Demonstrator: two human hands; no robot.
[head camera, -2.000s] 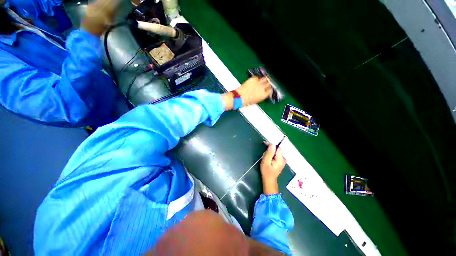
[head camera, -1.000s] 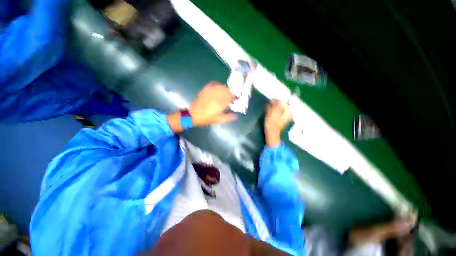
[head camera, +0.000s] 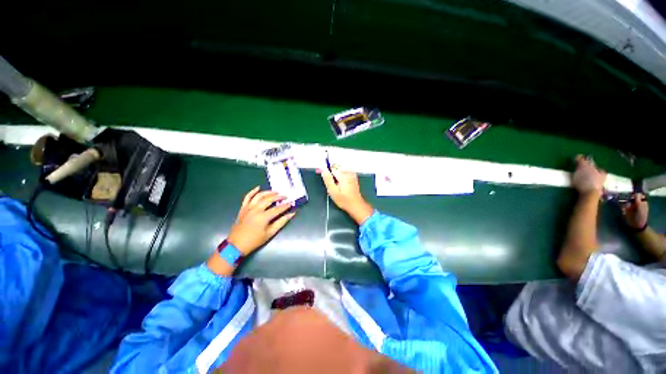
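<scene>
An electronic unit (head camera: 286, 178), a flat rectangle with a pale frame, lies on the bench with its far end over the white edge rail (head camera: 234, 150). My left hand (head camera: 257, 219) rests at its near end, fingers touching or just over it. My right hand (head camera: 343, 191) is just right of the unit, by the rail, and holds thin dark tweezers (head camera: 328, 162) like a pen, tip pointing away from me. The lower part of the unit is partly hidden by my left fingers.
Two units (head camera: 356, 122) (head camera: 467, 131) lie on the green belt (head camera: 277, 117); another shows at far left. A white paper sheet (head camera: 425, 184) lies right of my hands. A black soldering station (head camera: 150, 175) with an iron (head camera: 73, 165) stands left. A person's arms (head camera: 580, 226) are at right.
The view has turned. My left hand has come back from over the belt to the bench, where a unit now lies under its fingers. My right hand still holds the tweezers near the rail.
</scene>
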